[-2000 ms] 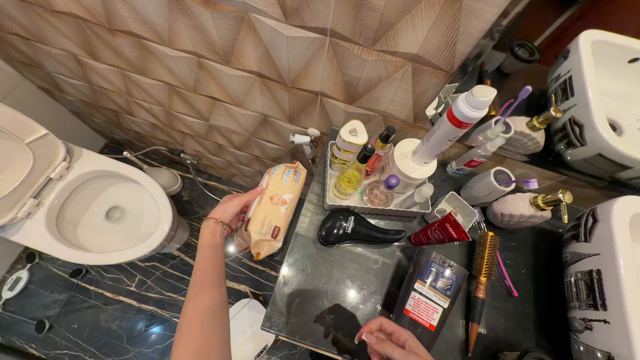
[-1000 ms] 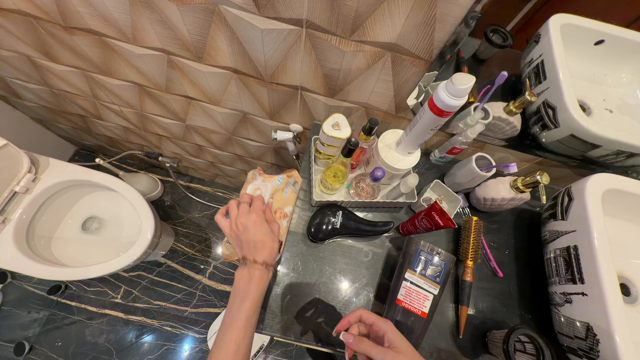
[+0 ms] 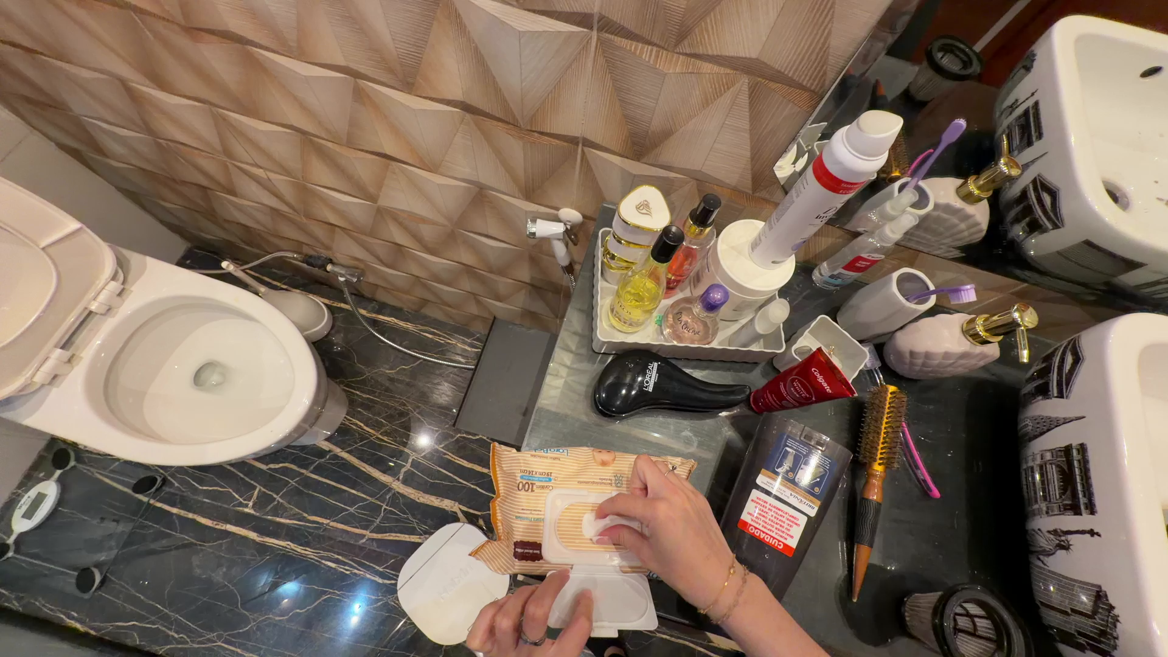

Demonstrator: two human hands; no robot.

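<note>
A striped beige pack of wet wipes (image 3: pixel 525 493) is at the left edge of the dark counter, its white plastic flip lid (image 3: pixel 616 600) open toward me. My right hand (image 3: pixel 662 520), with thin bracelets at the wrist, comes from the lower right. Its thumb and fingers pinch a white wipe (image 3: pixel 598 526) at the pack's opening. My left hand (image 3: pixel 538 620), wearing a ring, is at the bottom, its fingers on the open lid. A black detangling hairbrush (image 3: pixel 662 388) lies above the pack, and a dark plastic container (image 3: pixel 785 502) with a warning label lies to the right.
A white tray (image 3: pixel 598 328) holds perfume bottles and jars. Nearby are a red toothpaste tube (image 3: pixel 803 383), round hairbrush (image 3: pixel 876 456), soap dispenser (image 3: pixel 944 345) and patterned sink (image 3: pixel 1086 474). A toilet (image 3: pixel 201 383), glass scale (image 3: pixel 82 520) and white lid-like object (image 3: pixel 452 584) are at left.
The wipes pack has turned and come nearer to me, and its lid has been opened. My right hand has moved from beside the dark container to the pack's opening.
</note>
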